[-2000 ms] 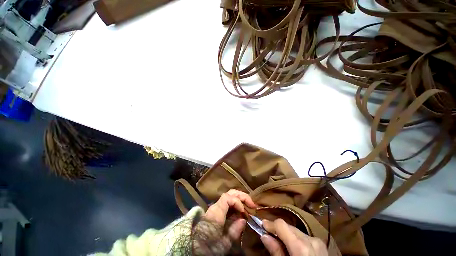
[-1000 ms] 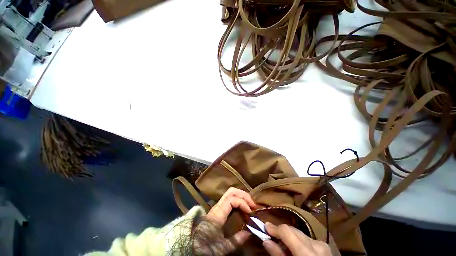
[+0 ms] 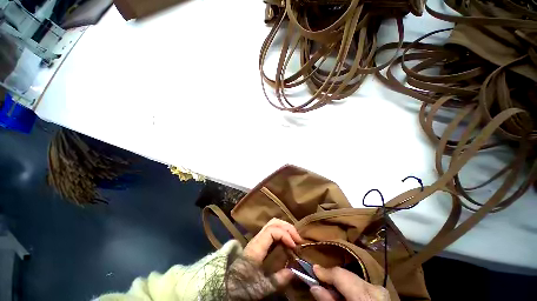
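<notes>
A soft tan-brown bag (image 3: 321, 191) lies at the table's near edge, its opening towards me, with a zipper line (image 3: 353, 256) round the rim. My left hand (image 3: 268, 250) pinches the bag's edge at the left of the opening. My right hand (image 3: 347, 285), cut off by the bottom edge, holds silvery thread snips (image 3: 303, 272); their blades point up-left at the fold by my left fingers. A black cord (image 3: 385, 206) loops beside the strap (image 3: 456, 167). The exact spot between the blades is hidden.
The white table (image 3: 194, 88) bears stacked bags with hanging strap loops (image 3: 318, 70) at top centre and a tangled bag pile (image 3: 494, 70) at right. A brown piece (image 3: 147, 7) lies top left. A bundle of brown strips (image 3: 73, 170) hangs below the table; a blue container (image 3: 16, 114) is left.
The snips' blades have shifted slightly and tilted at the same fold. My left hand stays at the bag's edge. The view has moved a little.
</notes>
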